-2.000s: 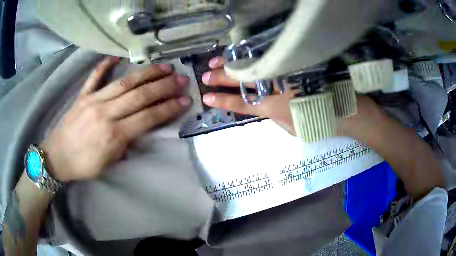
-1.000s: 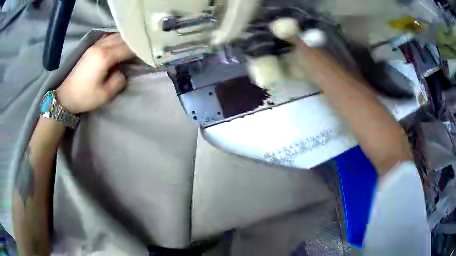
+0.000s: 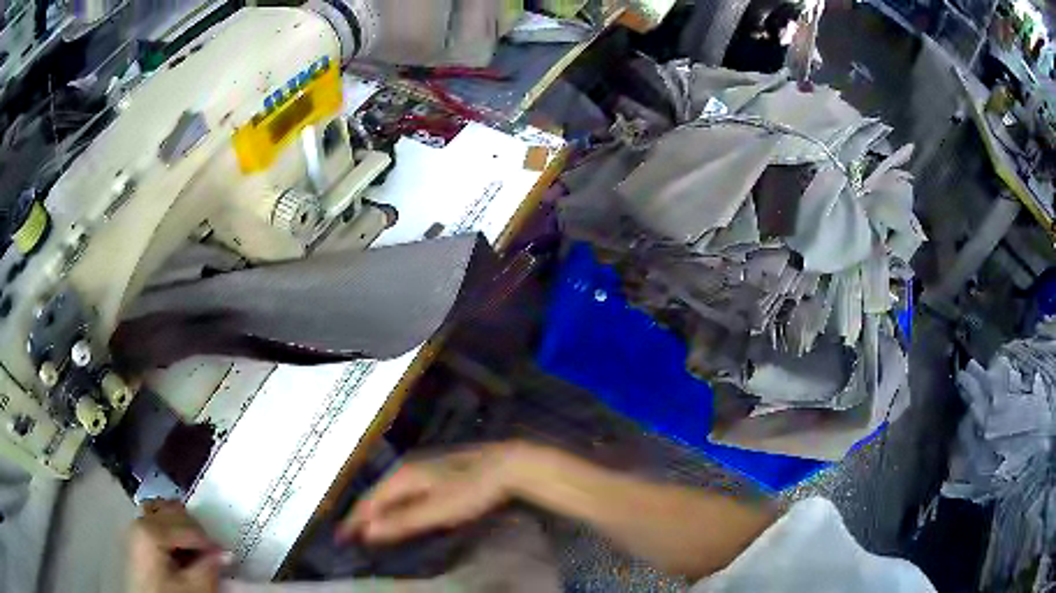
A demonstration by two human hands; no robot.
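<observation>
Grey-taupe cloth (image 3: 510, 570) lies along the bottom edge, below my hands. My right hand (image 3: 423, 498) is over the lap, just off the table's wooden edge, blurred, with its fingers loosely bent and nothing seen in it. My left hand (image 3: 180, 554) is at the bottom left by the table's near end, dark and cut off by the picture's edge; whether it grips cloth cannot be told. A darker grey-brown panel (image 3: 336, 295) lies folded across the white table (image 3: 307, 446), under the arm of the cream sewing machine (image 3: 174, 116).
A blue crate (image 3: 625, 359) stands right of the table, with a tied bundle of taupe pieces (image 3: 799, 209) on it. More grey cloth (image 3: 1019, 440) is at the far right. Red threads (image 3: 446, 102) lie at the table's back.
The view has swung right, bringing the crate and bundle into sight. My right hand has come down from the machine to beside the table edge. My left hand is now at the bottom edge.
</observation>
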